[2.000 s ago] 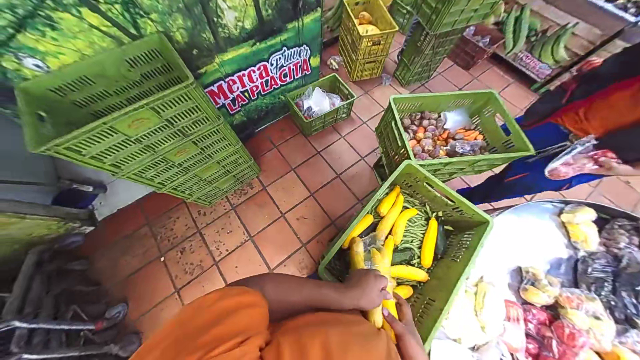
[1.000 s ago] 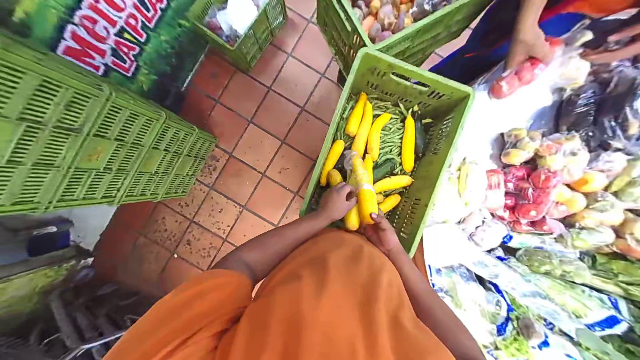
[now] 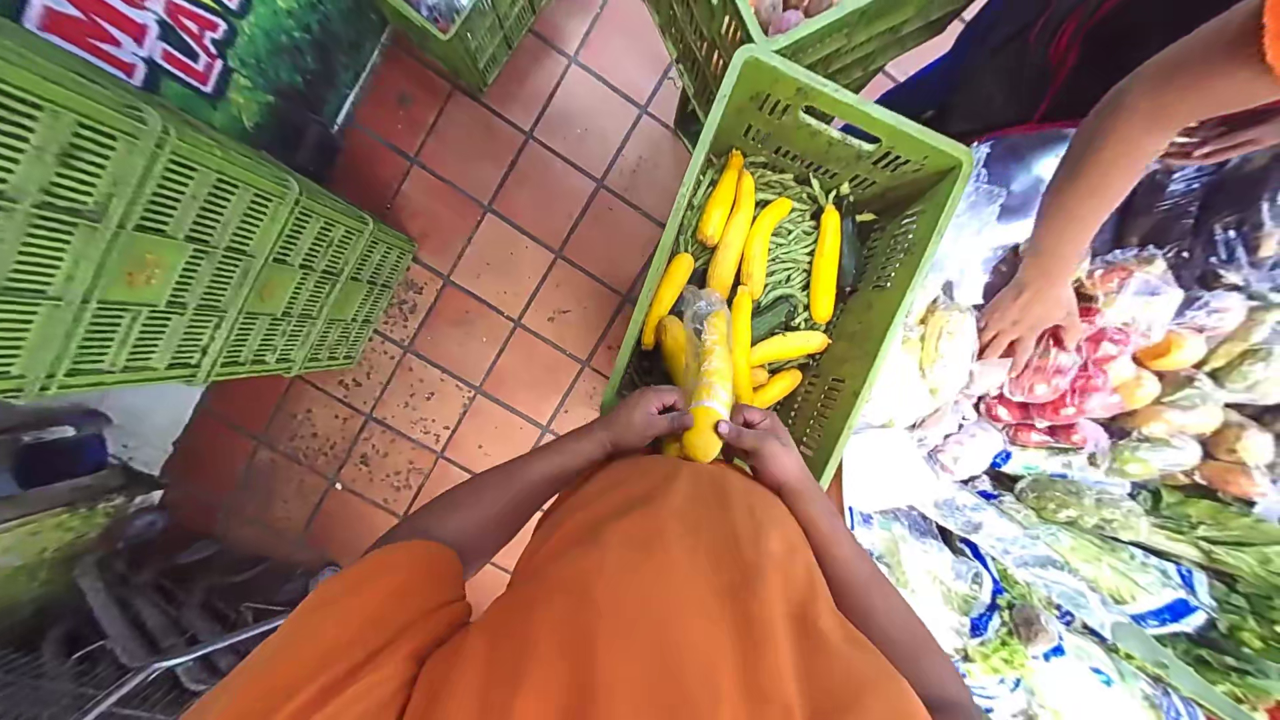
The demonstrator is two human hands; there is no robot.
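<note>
Between my two hands is a yellow squash partly inside a clear plastic bag [image 3: 711,360], over the near end of a green plastic crate [image 3: 905,290]. My left hand [image 3: 650,418] pinches the left side of the bag near its lower end. On the other side, the fingers of my right hand [image 3: 762,440] grip it by the squash's bare rounded end. Loose yellow squash [image 3: 826,262] lie in the crate on green beans [image 3: 795,215], with a dark green zucchini [image 3: 772,318] among them.
Stacked green crates [image 3: 150,270] stand at left on the tiled floor [image 3: 510,260]. Another crate [image 3: 840,35] adjoins the far end. At right, bagged produce [image 3: 1165,400] covers a surface, where another person's hand [image 3: 1030,315] touches a bag of red produce [image 3: 1045,370].
The view has swung down and right since two seconds ago. My hands stay on the bagged squash. The other person's hand has moved nearer, onto the bagged red produce.
</note>
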